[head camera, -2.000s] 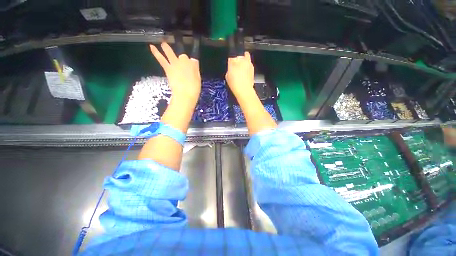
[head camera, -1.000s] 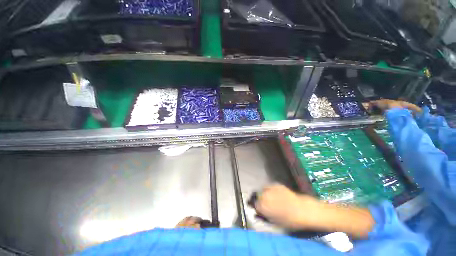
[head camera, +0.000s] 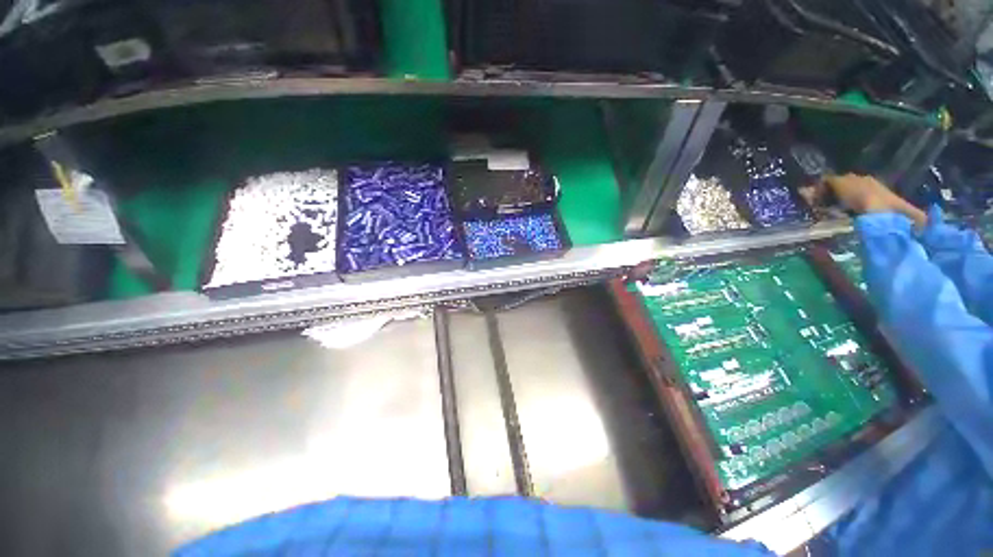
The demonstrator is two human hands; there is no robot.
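Note:
Neither of my hands is in the picture. A green circuit board [head camera: 762, 359] with white markings and a row of round outlines lies in a carrier with a red-brown side bar [head camera: 675, 408], to the right in front of me. Above the rail, side by side, stand a tray of small white pieces [head camera: 261, 223], a tray of blue-purple cylinders [head camera: 397, 218], a tray of small blue pieces [head camera: 512, 236] and a dark tray [head camera: 495, 190] behind it.
A neighbour's hand [head camera: 866, 196] reaches to trays at the right, past a tray of pale pieces [head camera: 710, 207]. A silver rail [head camera: 436, 283] crosses the view. Two dark bars [head camera: 450, 403] cross the grey metal surface [head camera: 272, 435]. A paper tag [head camera: 80, 215] hangs left.
Both my hands, seen low in front of my body a second ago, have left the picture. The view has shifted, and the board shows more fully. The neighbour's hand remains at the right trays.

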